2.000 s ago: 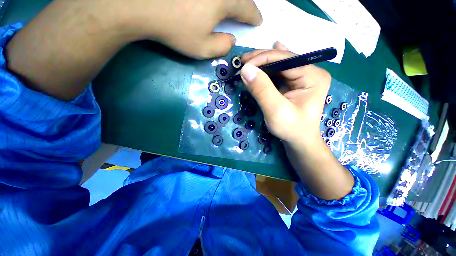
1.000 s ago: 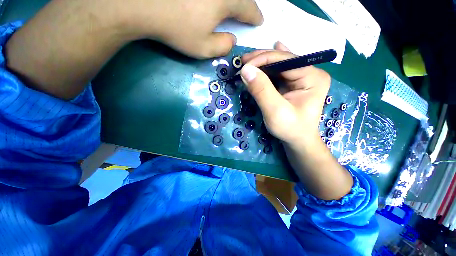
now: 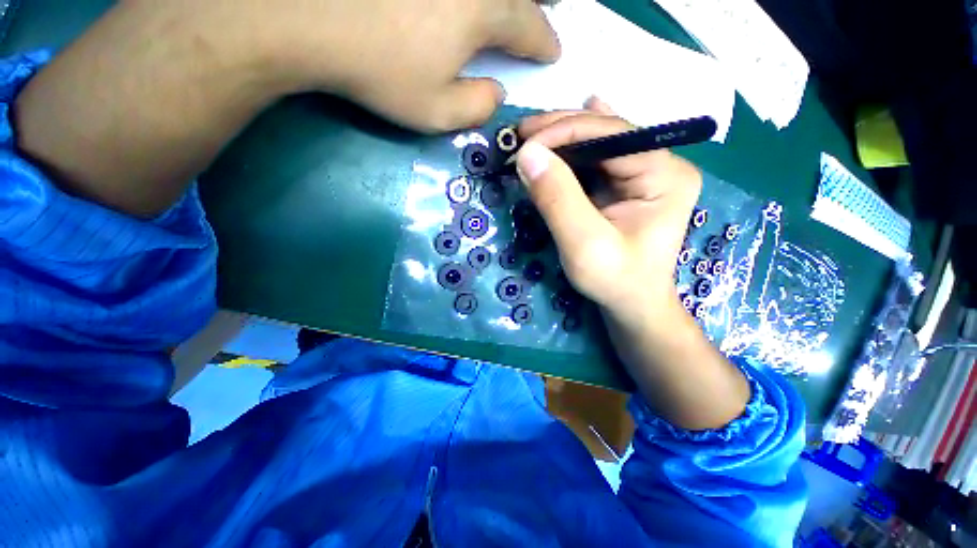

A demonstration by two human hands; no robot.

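Observation:
My right hand [image 3: 611, 203] holds black tweezers [image 3: 654, 139] like a pen. The tips point left among black round parts [image 3: 453, 276] on a clear film [image 3: 412, 305]; I cannot tell whether they touch one. Some parts under my right hand are hidden. A pale ring [image 3: 460, 189] and a gold-looking ring [image 3: 507, 139] show near the tips. My left hand [image 3: 429, 64] lies over the near end of a white strip [image 3: 643, 75], thumb and forefinger apart on it, holding it flat. Its other fingers are cut off by the top edge.
More white strips [image 3: 755, 64] lie behind. To the right are a second group of black parts [image 3: 703, 288], a clear sheet with shiny scraps [image 3: 787, 310], a patterned strip [image 3: 862, 209] and a yellow piece [image 3: 881, 137]. The green mat [image 3: 300, 214] ends near my body.
The bench view has shifted slightly. The tweezers and my right hand have moved very slightly; both hands keep the same hold.

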